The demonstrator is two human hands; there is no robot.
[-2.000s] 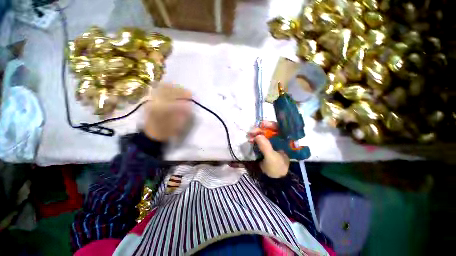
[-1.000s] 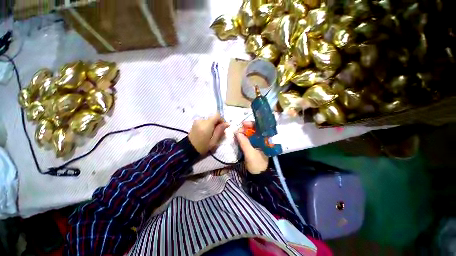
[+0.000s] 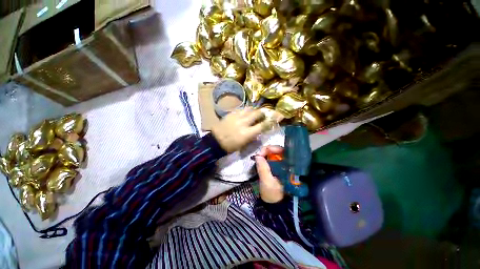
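My right hand (image 3: 269, 181) is closed around the handle of a dark teal glue gun (image 3: 298, 152), near its orange trigger. A pale glue stick (image 3: 296, 216) trails from the gun's back. A small dark bit shows at my right fingertips, too small to name. My left hand (image 3: 239, 130) is slightly blurred, palm down, fingers stretched to the near edge of the pile of shiny gold bulb-shaped pieces (image 3: 284, 64). Its fingertips overlap one gold piece; whether they grip it cannot be told. A separate gold cluster (image 3: 45, 157) lies at the far left.
A grey tape roll (image 3: 217, 100) lies on brown cardboard (image 3: 206, 109), beside narrow strips (image 3: 188, 111). An open cardboard box (image 3: 79, 68) stands back left. A black cord with a switch (image 3: 54, 232) curves below the left cluster. A purple stool (image 3: 350, 210) stands off the table, right.
The view has swung right. My left hand has gone from near the trigger to the gold pile's edge. My right hand still holds the gun, its nozzle now hidden or indistinct.
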